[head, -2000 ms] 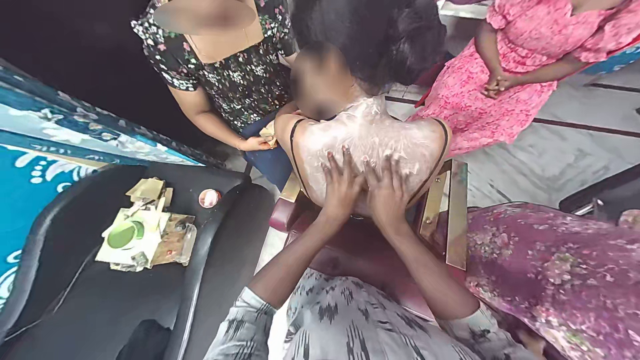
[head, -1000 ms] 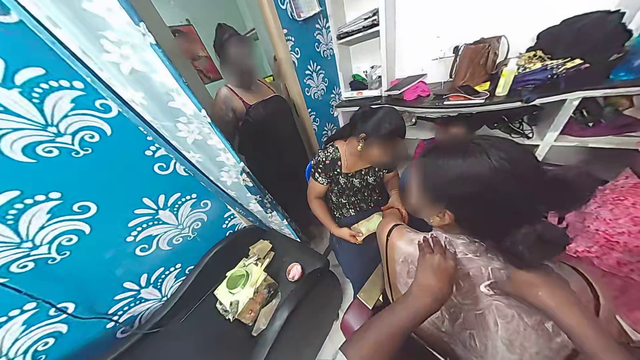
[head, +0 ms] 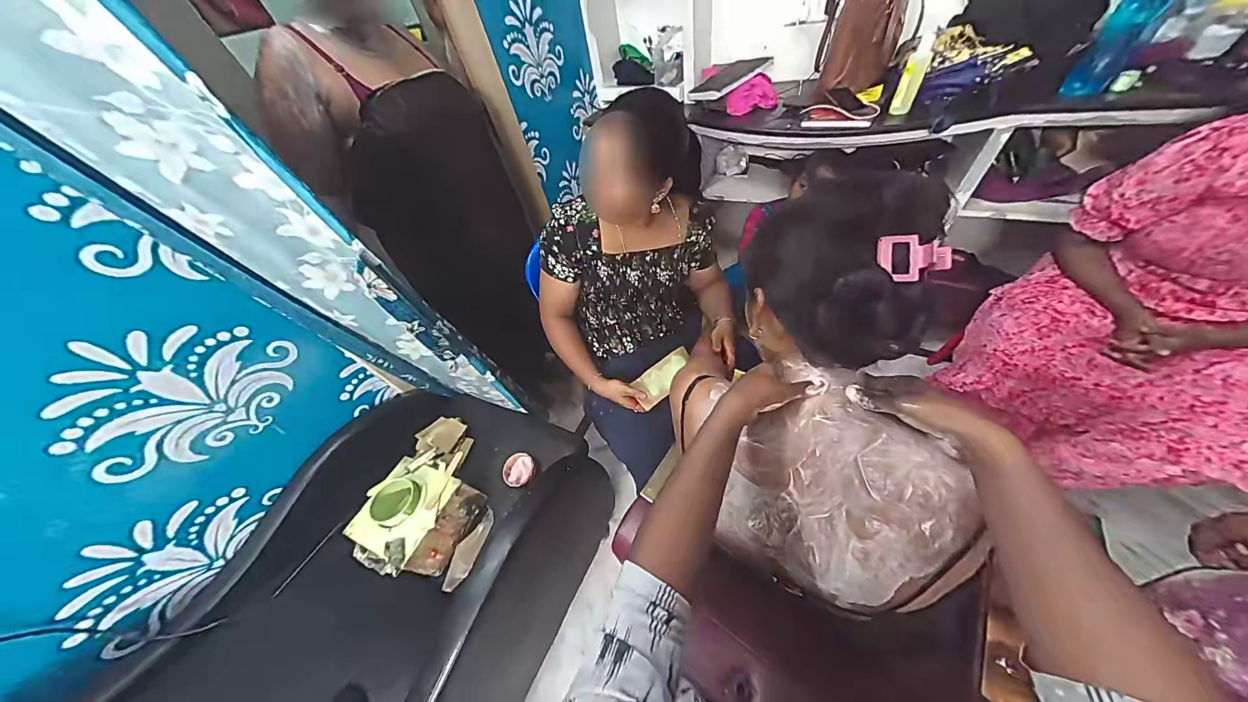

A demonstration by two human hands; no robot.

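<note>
A person's back (head: pixel 848 507), coated with whitish cream, faces me from a maroon chair (head: pixel 819 653). My left hand (head: pixel 765 395) rests on the upper left of the back near the neck, fingers pointing inward. On the other side, my right hand (head: pixel 902 398) lies on the right shoulder near the neck base, its fingertips close to the left ones. Neither hand appears to hold an object, though how far apart the fingers are is hard to tell. A pink claw clip (head: pixel 914 257) holds the person's dark hair above my hands.
A seated person (head: pixel 634 283) holds a pale yellow strip (head: pixel 661 378). On a black couch (head: pixel 322 624) are a green tub (head: pixel 395 501), wax-like strips and a small pink-filled container (head: pixel 519 470). A person in pink (head: pixel 1160 302) is at right, a cluttered counter (head: pixel 936 122) behind.
My hands have moved from the middle of the back up to the base of the neck. The view has shifted considerably. The hair clip now shows.
</note>
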